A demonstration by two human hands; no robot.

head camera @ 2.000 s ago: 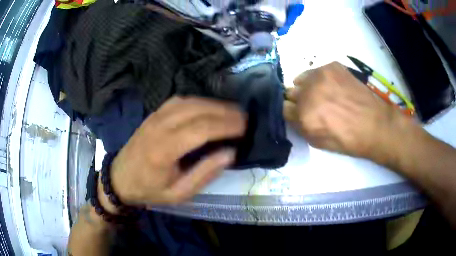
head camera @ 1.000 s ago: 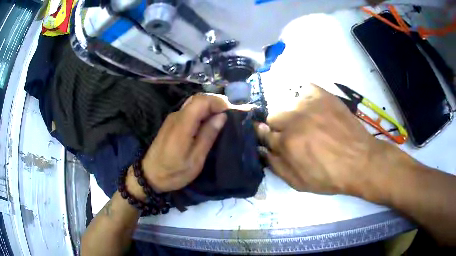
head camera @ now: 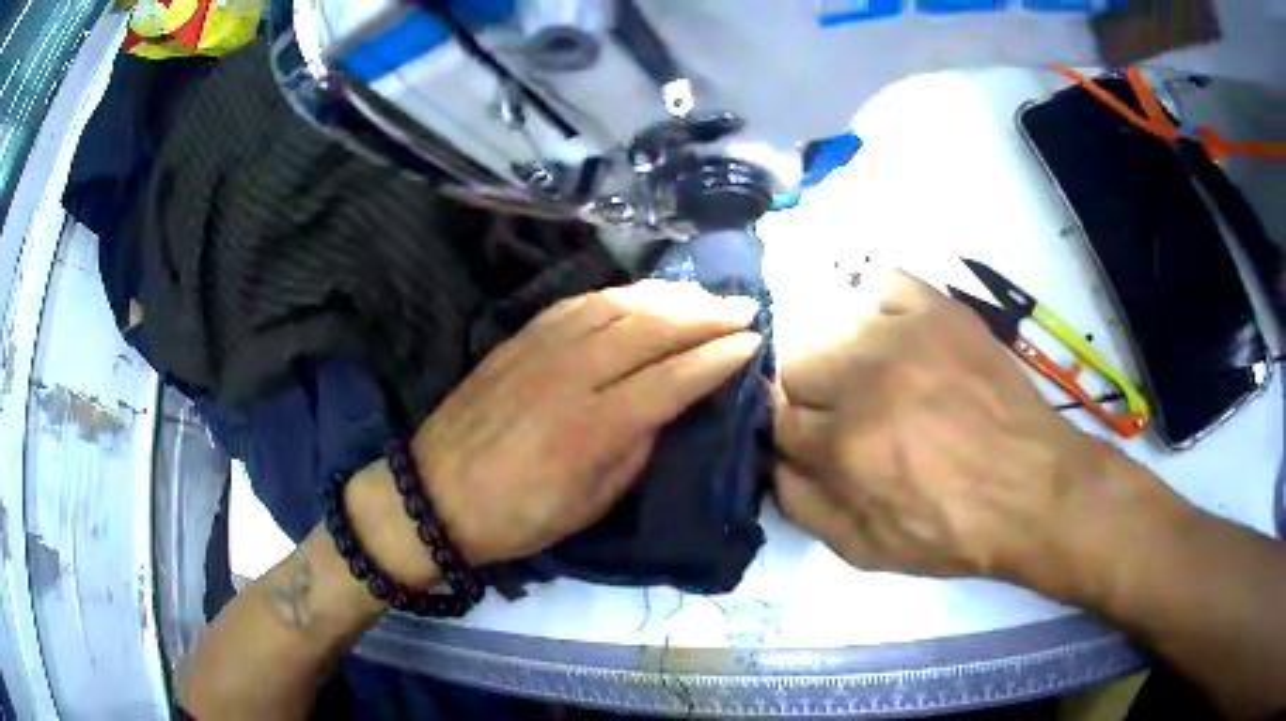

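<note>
A dark navy denim piece (head camera: 691,493) lies under the head of the sewing machine (head camera: 466,99), its right edge running up to the needle area, where the presser foot is hidden. My left hand (head camera: 564,409) lies on the denim, fingers stretched to its right edge just below the machine's round knob (head camera: 722,261). My right hand (head camera: 917,423) is at the right edge with fingers curled in, fingertips partly hidden against the cloth. Striped dark cloth (head camera: 296,240) is heaped to the left, joined or lying against the denim.
Thread snips (head camera: 1058,345) with yellow and orange handles lie right of my right hand. A smartphone (head camera: 1149,261) and orange cable (head camera: 1234,145) are at the far right. A blue piece (head camera: 825,166) is beside the needle area. A measuring tape (head camera: 790,679) runs along the front edge.
My left hand has gone from pinching the denim's upper part to lying flatter, fingers at the right edge. My right hand stays at that edge. The machine head shows more than two seconds ago.
</note>
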